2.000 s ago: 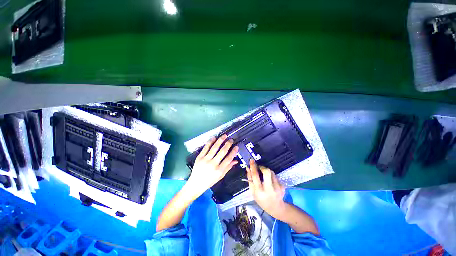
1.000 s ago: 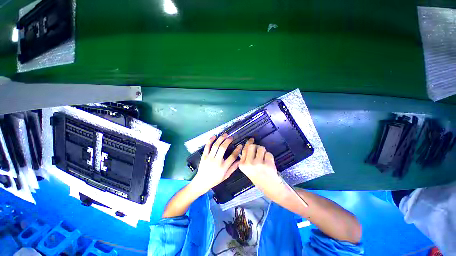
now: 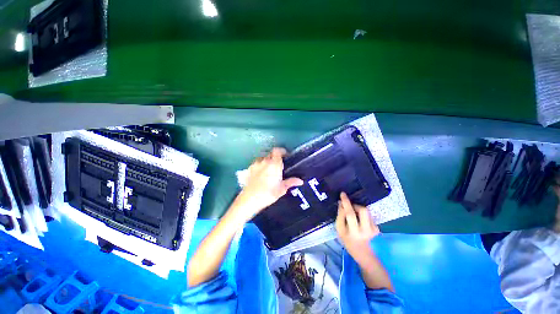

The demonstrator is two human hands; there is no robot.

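Observation:
A black ribbed panel [image 3: 344, 165] lies tilted on a white foam sheet [image 3: 393, 190] on the green bench. Two white bracket-shaped pieces [image 3: 309, 194] face each other at its middle. My left hand [image 3: 267, 181] grips the panel's left end, fingers over the far edge and thumb on top near the white pieces. My right hand [image 3: 356, 225] is at the near edge towards the right, index fingertip on the panel. Its thumb is hidden, so its grip is unclear.
Stacked panels and white sheets [image 3: 196, 214] stand at left, beside a grey rail [image 3: 92, 116]. Black strips [image 3: 482, 175] lie at right, near a person's sleeve [image 3: 528, 264]. The far green belt [image 3: 276, 55] carries another panel [image 3: 66, 37].
My hands have moved apart from the panel's middle, uncovering the white pieces. The panel has shifted slightly right. On the belt, the far left panel and far right sheet have moved right.

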